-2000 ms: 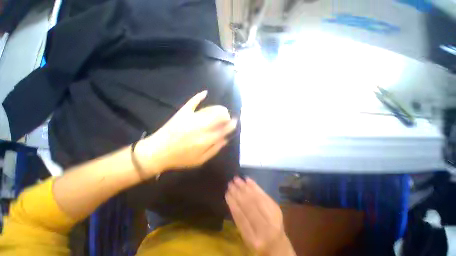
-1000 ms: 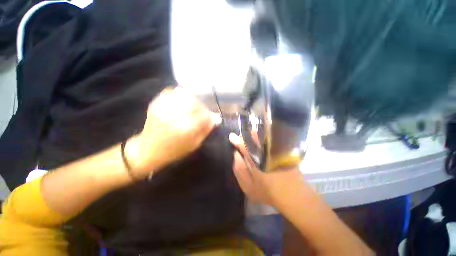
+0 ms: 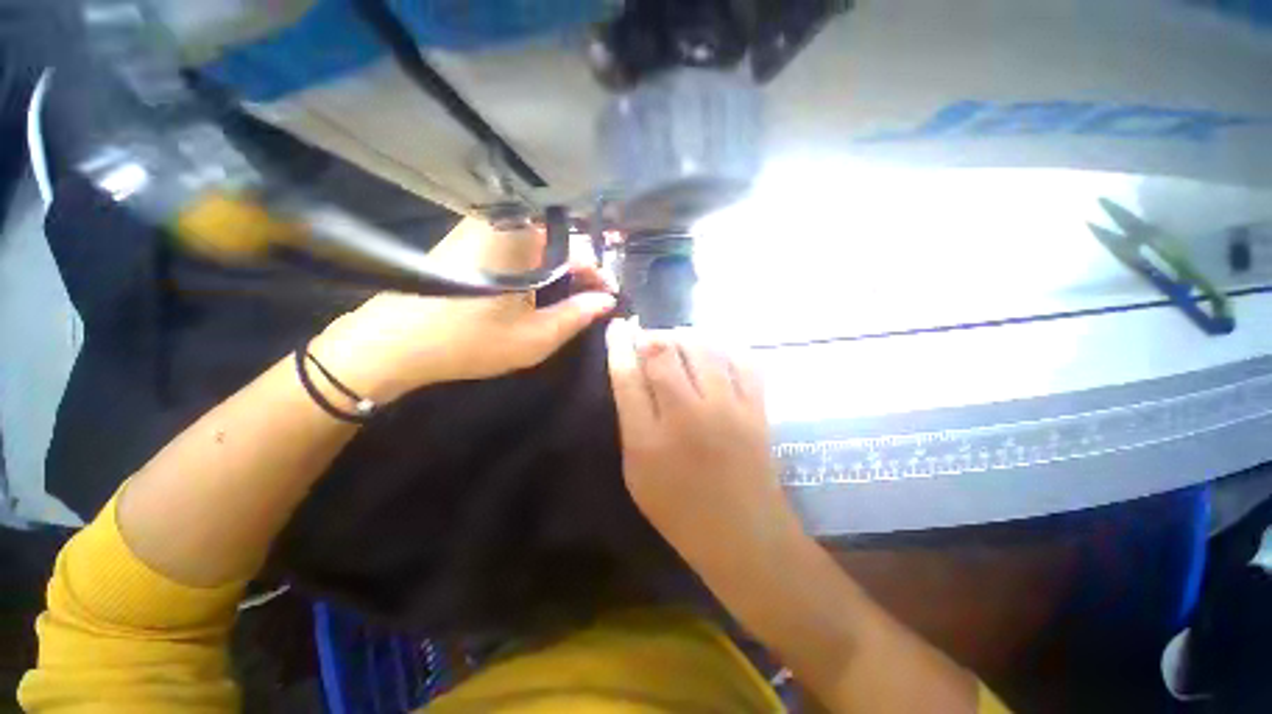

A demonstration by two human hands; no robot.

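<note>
The black garment (image 3: 474, 488) covers the left side of the table and hangs over my lap. My left hand (image 3: 488, 314) lies on it just left of the needle area, with thumb and fingers pinching the cloth edge. My right hand (image 3: 691, 405) lies at the garment's right edge below the presser foot area, its fingertips close to my left thumb; the cloth under these fingers is mostly hidden. The sewing machine head (image 3: 893, 84) stands above. A dark grey block (image 3: 663, 279) sits right of the needle area.
Green thread snips (image 3: 1165, 265) lie on the white table (image 3: 921, 279) at the right. A ruler scale (image 3: 907, 458) runs along the front table edge. A blurred curved metal part (image 3: 377, 265) of the machine hangs over my left hand. Blue lettering shows on the machine head.
The view has shifted so the machine head now fills the top. My right hand has moved up from the lower garment edge to the needle area. My left hand has also come to the needle area.
</note>
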